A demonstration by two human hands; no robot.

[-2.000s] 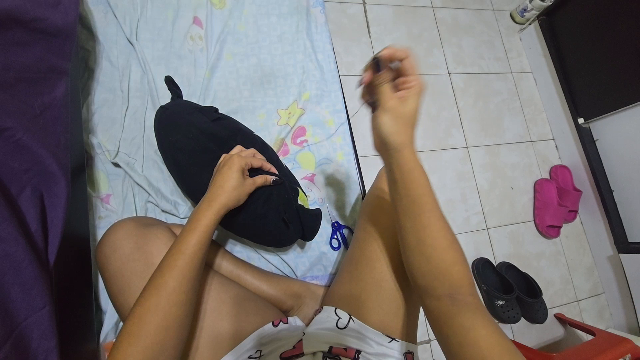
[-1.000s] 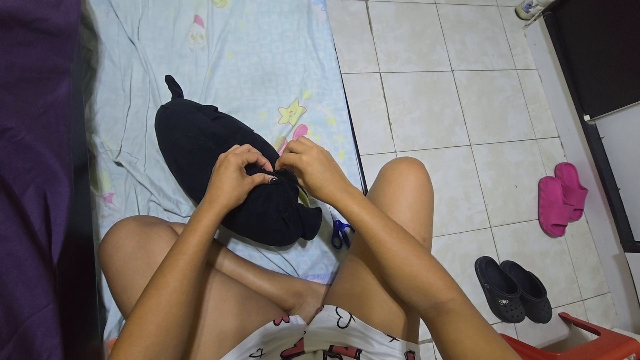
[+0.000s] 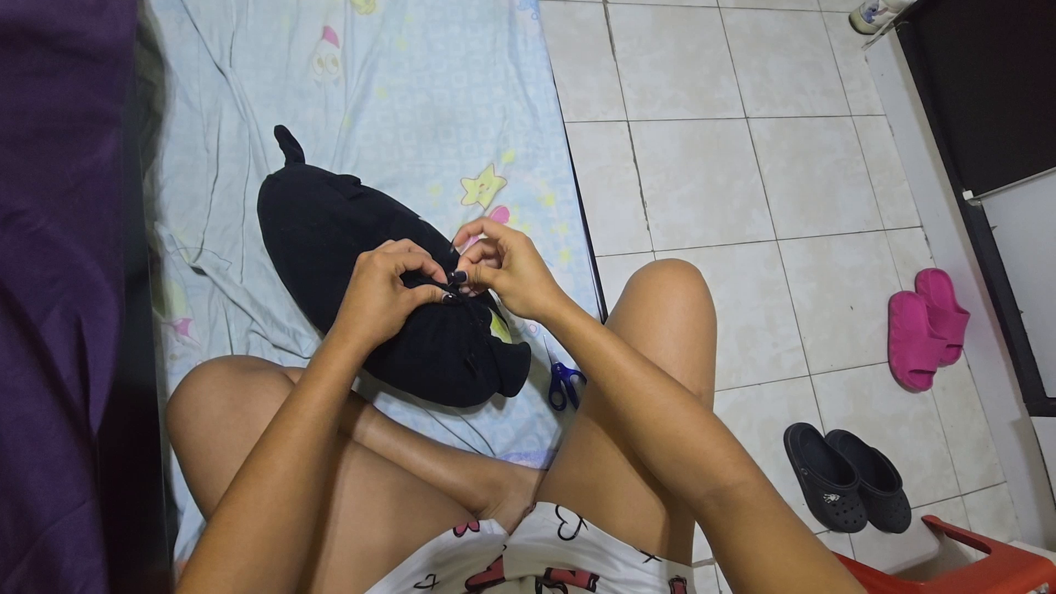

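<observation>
A stuffed black plush toy [image 3: 330, 239] lies on the pale blue printed sheet, with a small stub at its upper end and a yellow patch near its lower right. My left hand [image 3: 394, 285] pinches the black fabric near the toy's right side between thumb and forefinger. Right beside it, my right hand [image 3: 502, 268] has its fingertips drawn together at the same spot; whether a needle or thread is between them is too small to tell. Scissors with blue handles [image 3: 566, 386] rest on the sheet by my right thigh, partly hidden by it.
The sheet [image 3: 429, 74] covers a low bed or mattress beside a tiled floor [image 3: 693, 181]. Pink slides [image 3: 916, 338] and dark clogs [image 3: 825, 478] stand on the tiles. A red plastic stool [image 3: 982, 569] is at the lower right, and purple cloth [image 3: 58, 289] hangs at the left.
My right hand was raised over the floor two seconds ago and has come down to the toy beside my left hand. The left hand has stayed on the fabric.
</observation>
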